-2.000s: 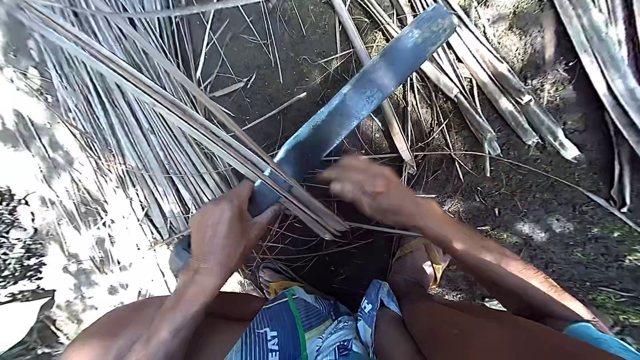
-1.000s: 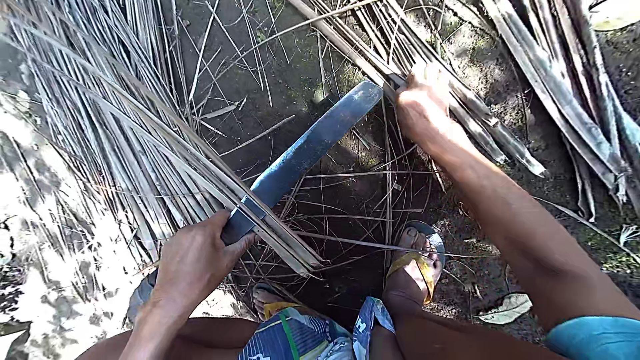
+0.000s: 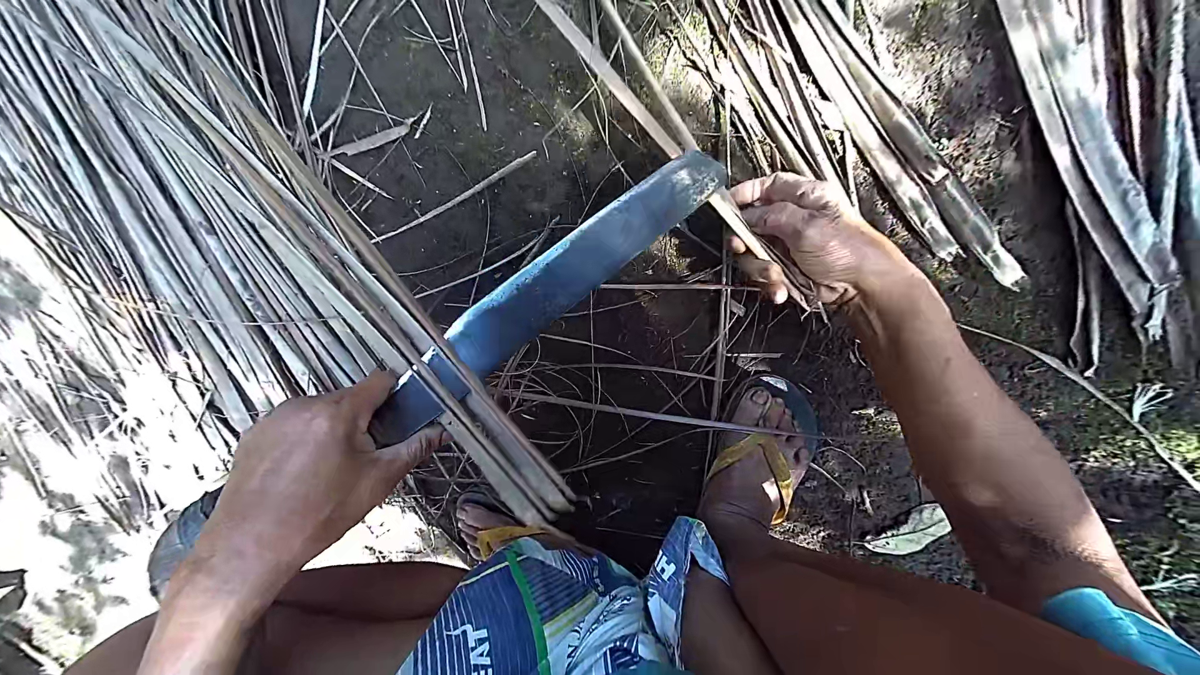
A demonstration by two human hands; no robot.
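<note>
My left hand [image 3: 314, 469], at lower left, grips the near end of a flat blue-grey strip [image 3: 572, 281] together with several dried leaf strips [image 3: 502, 441] lying across it. What the blue strip is made of I cannot tell. It slants up to the right, and its far end touches a folded or paired dry leaf strip [image 3: 637, 108]. The lower part of that leaf strip is pinched by my right hand [image 3: 797, 234], just right of the blue strip's tip.
A large pile of long dried leaf strips [image 3: 187, 216] spreads over the left side. More dry leaves [image 3: 900, 141] lie at upper right, with a wider bundle [image 3: 1097, 150] beyond. Thin scraps litter the dark soil around my sandalled feet [image 3: 759, 441].
My right hand has left the upper-right leaf bundle and come back beside the blue strip's tip, now with a leaf strip in its fingers. My left hand keeps its hold.
</note>
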